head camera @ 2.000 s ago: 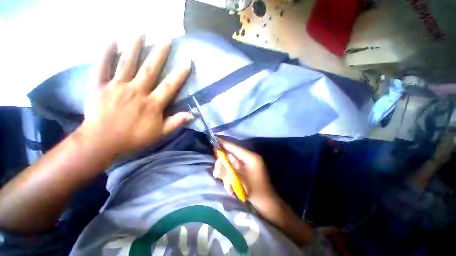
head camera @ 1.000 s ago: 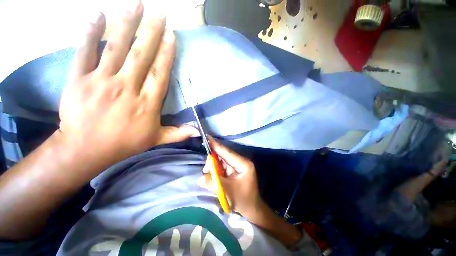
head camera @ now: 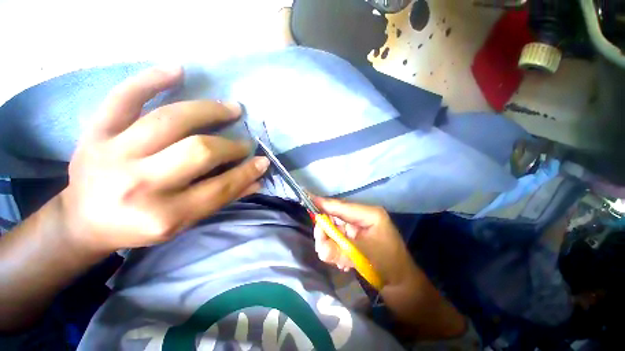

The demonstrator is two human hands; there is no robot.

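A blue-grey garment panel (head camera: 322, 89) lies over the near edge of the white table, with a dark navy band (head camera: 342, 142) across it. My right hand (head camera: 363, 240) holds scissors (head camera: 351, 252) by their yellow-orange and red handles. The blades point up and left, with their tips on the cloth near short dark slit lines. My left hand (head camera: 151, 171) rests on the panel left of the blades, fingers bent and fingertips close to the tips. Whether the left fingers pinch the cloth is hard to tell.
The cream, chipped sewing machine (head camera: 438, 51) stands at the upper right, with a red cloth (head camera: 499, 65) and a ribbed cream knob-like part (head camera: 539, 57). A light blue rag (head camera: 521, 188) hangs at the right table end. My grey shirt (head camera: 226, 253) is below the panel.
My left hand has gone from flat with spread fingers to bent fingers, drawn back toward the slit. The scissors have tilted further left, their handles lower right.
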